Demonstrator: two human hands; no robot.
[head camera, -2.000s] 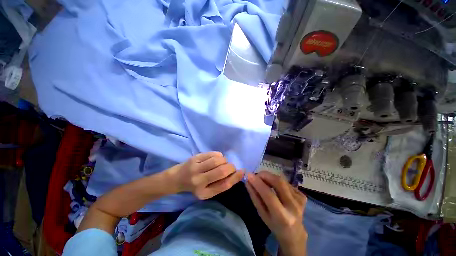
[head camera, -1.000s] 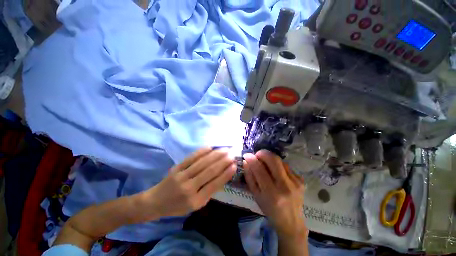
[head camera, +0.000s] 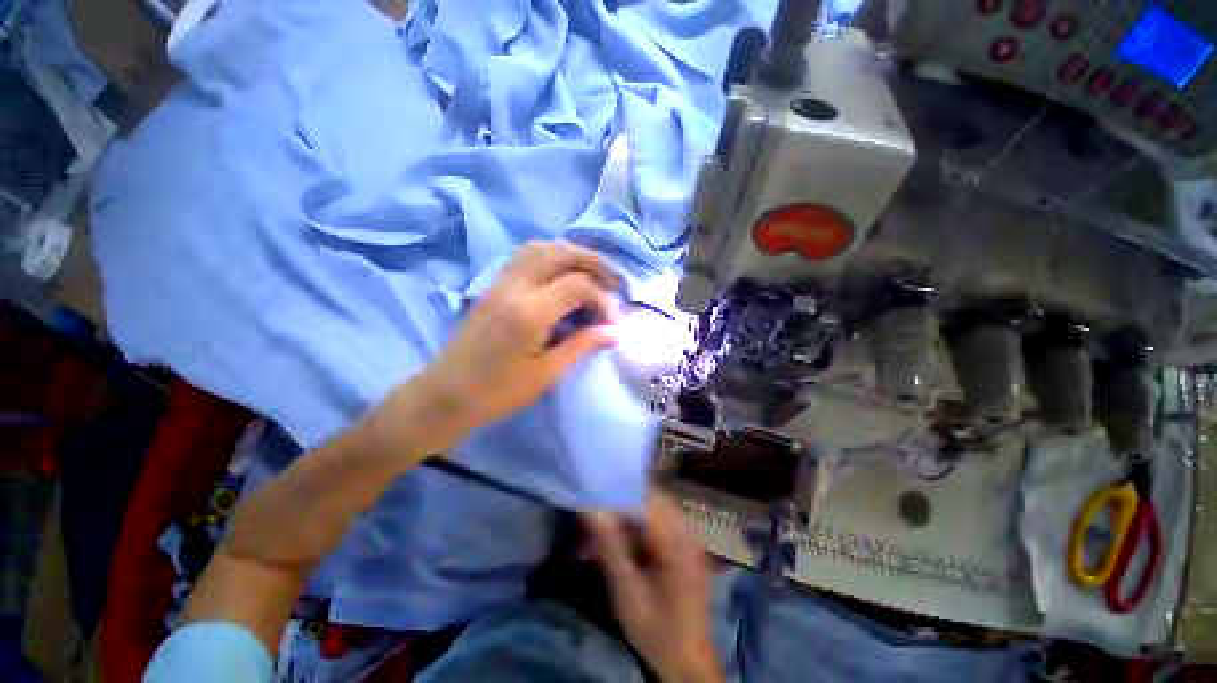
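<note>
Light blue cloth (head camera: 334, 227) lies rumpled left of the overlock machine (head camera: 814, 174). My left hand (head camera: 527, 327) is at the cloth just left of the lit needle area (head camera: 694, 347), fingers bent and closed on the cloth. My right hand (head camera: 647, 574) is blurred, low and below the needle area, with its fingertips on the lower corner of a lifted cloth flap. The flap hangs between the two hands. The cloth's edge at the presser foot is partly hidden by glare.
Yellow and red handled scissors (head camera: 1114, 540) lie on a white cloth pad (head camera: 1054, 500) at right. The control panel (head camera: 1068, 60) is top right. A red-rimmed bin (head camera: 167, 507) with scraps is lower left. More blue cloth (head camera: 407, 547) hangs near the lap.
My left hand has moved up and beside the needle. My right hand has moved down, drawing a cloth corner toward the lap. The cloth edge near the foot is now lifted and folded.
</note>
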